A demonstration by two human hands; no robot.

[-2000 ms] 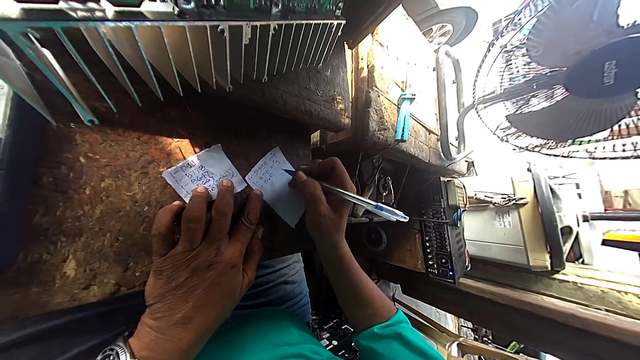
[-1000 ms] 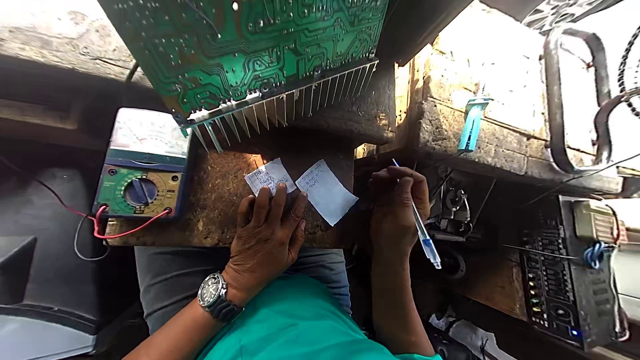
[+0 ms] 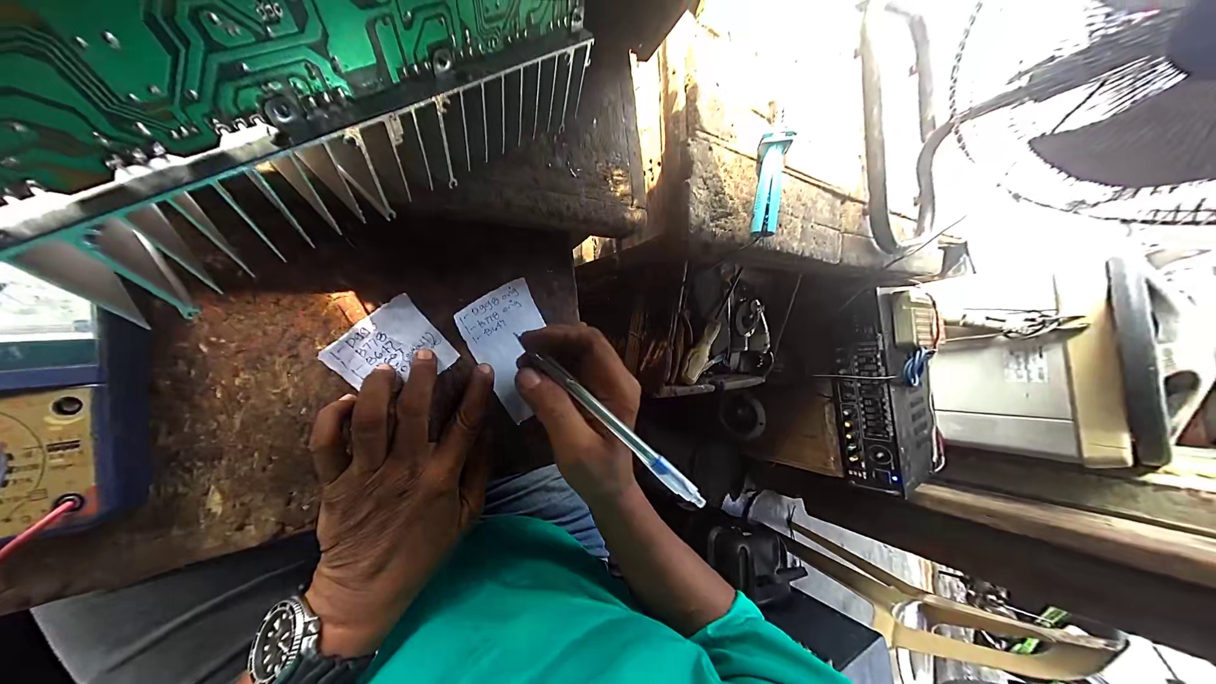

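Two small slips of white paper with handwriting lie on a worn wooden bench. My left hand, with a watch at the wrist, lies flat with fingers spread; its fingertips rest on the lower edge of the left slip. Its index fingertip is at the edge of the right slip. A clear ballpoint pen with a blue end is gripped in my right hand, its tip on or just over the right slip. The pen's rear end points down to the right.
A green circuit board with a finned heatsink stands over the bench's far side. An analog multimeter is at left. A turquoise tool lies on a ledge, with a black amplifier unit and a fan to the right.
One second ago my right hand held the pen away from the slips, to their right; now it is back at the right slip. That slip shows more writing than two seconds ago. The view has shifted.
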